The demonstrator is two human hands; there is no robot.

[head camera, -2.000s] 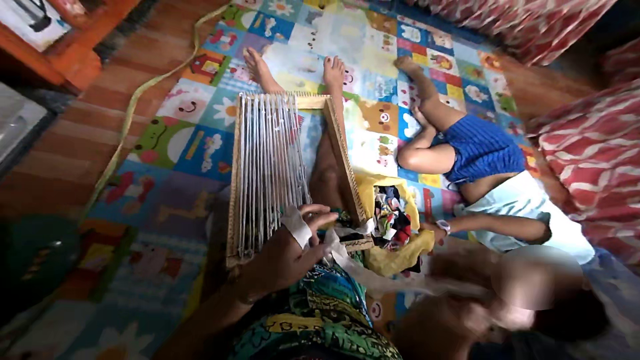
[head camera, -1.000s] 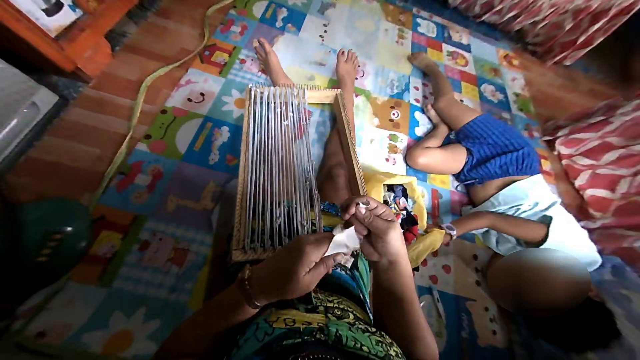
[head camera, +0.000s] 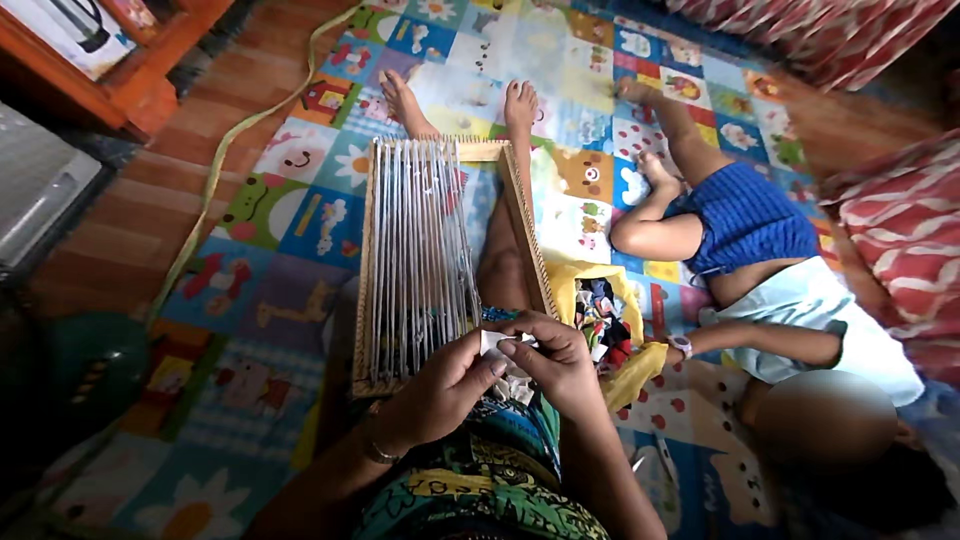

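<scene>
My left hand (head camera: pixel 442 390) and my right hand (head camera: pixel 555 364) pinch a white fabric strip (head camera: pixel 495 343) between thumbs and fingers, close together above my lap. The crumpled rest of the strip hangs below the fingers. A wooden frame loom (head camera: pixel 536 247) with nails along its edges lies across my legs, just beyond the hands. Pale warp strands (head camera: pixel 420 247) run lengthwise over its left and middle part; its right part has no strands. Right of the loom a yellow bag (head camera: pixel 634 292) stands open, with coloured fabric scraps (head camera: pixel 600 307) inside.
A person (head camera: pixel 780 315) lies on the patterned floor mat (head camera: pixel 300 217) at the right, one hand by the yellow bag. Scissors (head camera: pixel 651 457) seem to lie near my right forearm. A long yellowish strap (head camera: pixel 217 161) crosses the floor at left, near orange wooden furniture (head camera: pixel 142 90).
Two seconds ago the strip stretched between my hands, with the right one blurred near the lying person's head. Both hands have since come together at the loom's near edge.
</scene>
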